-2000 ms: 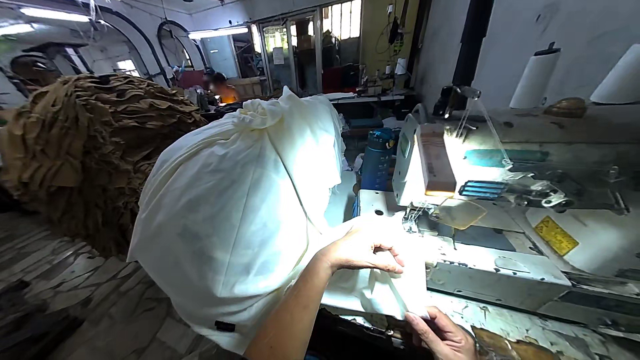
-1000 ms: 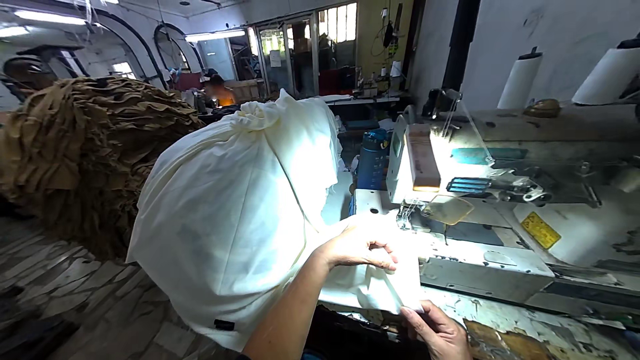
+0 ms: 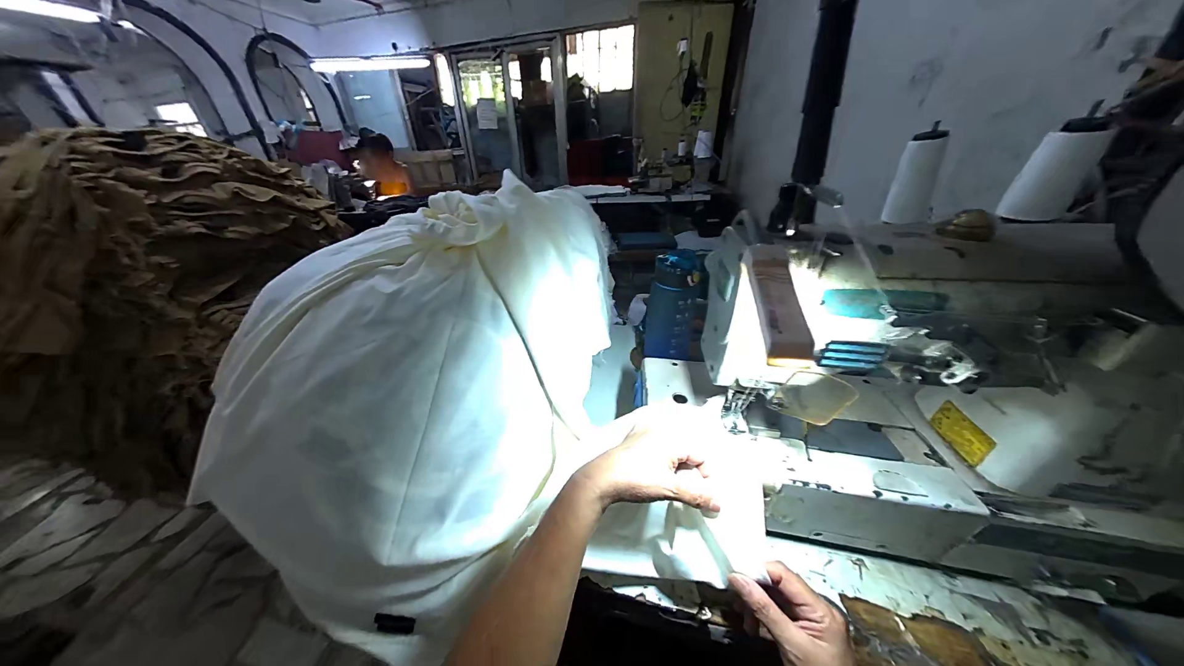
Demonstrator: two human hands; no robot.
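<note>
A large bundle of cream fabric [image 3: 388, 398] fills the middle, gathered at its top. Part of this cloth runs right onto the bed of an industrial sewing machine [image 3: 740, 333]. My left hand [image 3: 652, 467] lies on the cloth just left of and below the needle and presser foot, thumb and fingers pinching a fold. At the cloth's near right corner, my right hand [image 3: 791, 615] holds the edge between thumb and fingertips. Bright lamp light washes out the cloth by the presser foot, so its exact position under the foot is hidden.
A heap of brown fabric [image 3: 120, 296] stands at the left. Behind the machine head is a blue bottle [image 3: 672, 305]. White thread cones [image 3: 916, 176] stand at the upper right. Another person [image 3: 381, 166] is in the background. The table edge [image 3: 925, 592] has worn, peeling paint.
</note>
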